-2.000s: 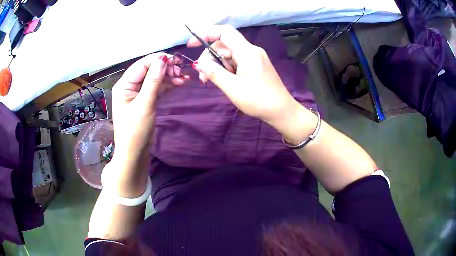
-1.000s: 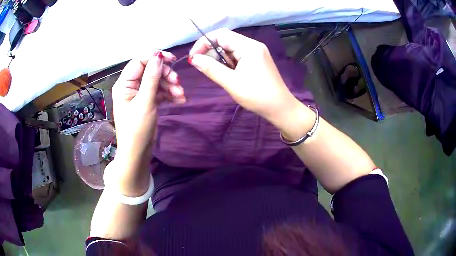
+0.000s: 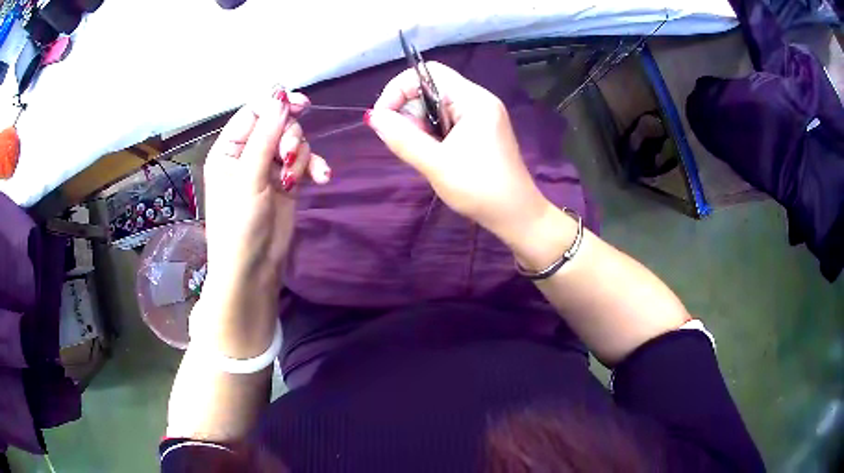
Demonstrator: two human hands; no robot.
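My left hand [image 3: 250, 171] is raised over the lap, thumb and forefinger pinched on a fine thread [image 3: 335, 108]. The thread runs across to the fingertips of my right hand [image 3: 453, 139]. My right hand also holds small dark scissors [image 3: 424, 85] in the palm, blades pointing up. A needle cannot be made out at either hand's fingertips. Purple trousers [image 3: 389, 231] lie over the lap below both hands, reaching up to the table edge.
A white-covered table [image 3: 278, 42] runs across the top. A box of small spools [image 3: 153, 208] and a pink waste basket [image 3: 171, 300] are at left. A blue-edged box [image 3: 680, 139] and more purple garments [image 3: 759, 129] are at right.
The hands have moved a little apart and the thread between them is longer and straighter. The scissors in my right hand have turned more upright.
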